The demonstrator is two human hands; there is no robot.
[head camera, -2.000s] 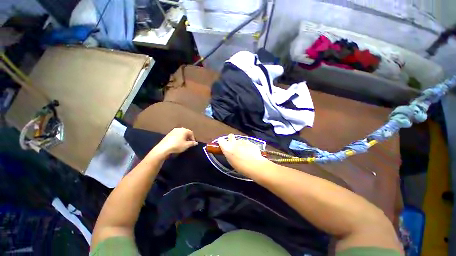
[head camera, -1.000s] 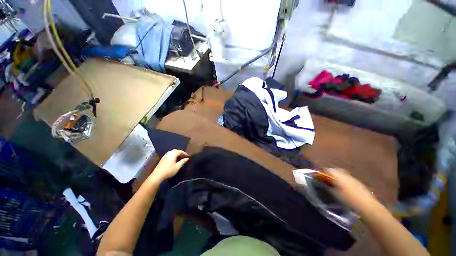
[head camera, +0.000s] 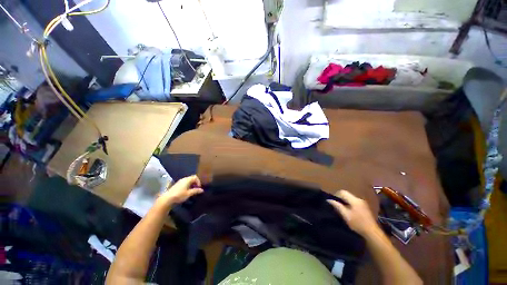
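Observation:
A black garment [head camera: 267, 203] lies along the near edge of the long padded brown arm [head camera: 239, 158] and hangs towards me, slightly blurred. My left hand [head camera: 186, 189] pinches its upper left edge. My right hand [head camera: 351, 210] holds its right part, fingertips on the cloth. The steam iron [head camera: 403, 209], with an orange-brown handle, rests on the brown table at the right, apart from my right hand. Its rag-wrapped hose [head camera: 492, 161] rises at the right edge.
A black and white cloth bundle [head camera: 281, 118] lies on the brown table [head camera: 378, 131] behind the arm. A second brown-topped table [head camera: 128, 128] with another iron [head camera: 88, 168] stands left. A white trough [head camera: 461, 62] with red and pink cloth is behind; a blue basket [head camera: 472, 245] is right.
The iron has moved from the garment to the table at the right, and my right hand has let go of it and taken the garment. The garment's upper edge has shifted towards me.

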